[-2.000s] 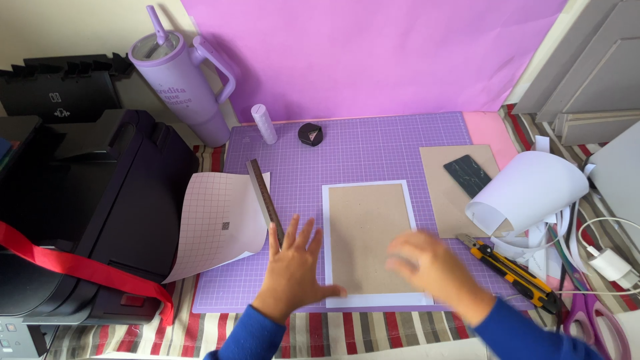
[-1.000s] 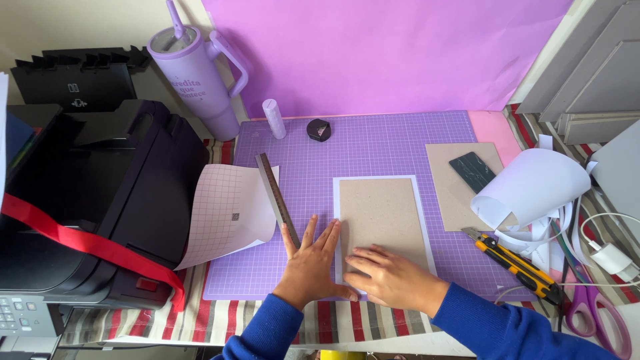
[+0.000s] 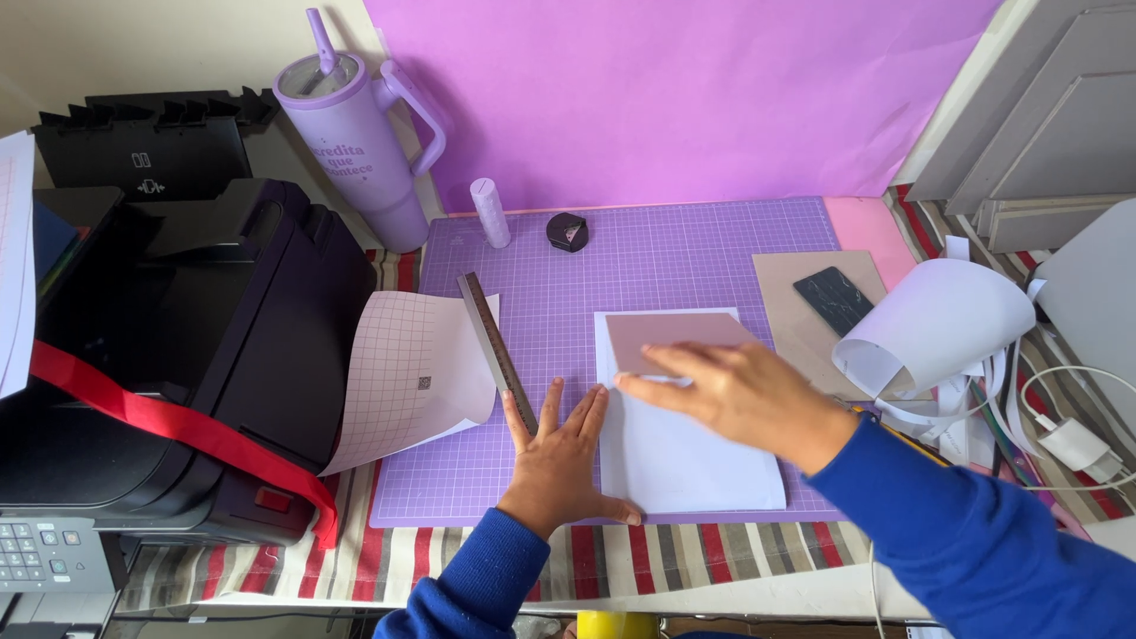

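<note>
My left hand (image 3: pixel 559 470) lies spread on the purple cutting mat (image 3: pixel 550 284), its fingertips by the lower end of a metal ruler (image 3: pixel 497 351) and its right side along the edge of a white sheet (image 3: pixel 697 461). Over that sheet is my right hand (image 3: pixel 737 395), slightly blurred, fingers apart; whether it touches the sheet I cannot tell. Above its fingers a beige-pink board (image 3: pixel 666 333) shows, bordered by white at the left and top. Left of the ruler curls a grid-backed paper (image 3: pixel 408 373).
A black printer (image 3: pixel 177 355) with a red ribbon (image 3: pixel 186 426) stands left. Behind are a lilac tumbler (image 3: pixel 355 151), a lilac tube (image 3: pixel 490 213) and a small black object (image 3: pixel 567 232). At right are a beige board (image 3: pixel 799 328), black card (image 3: pixel 832 300), rolled paper (image 3: pixel 941 311) and white charger (image 3: pixel 1078 448).
White now covers most of the beige board, which lay bare on a white sheet before. My right hand has moved up from the board's lower part. My left hand stays at its left side.
</note>
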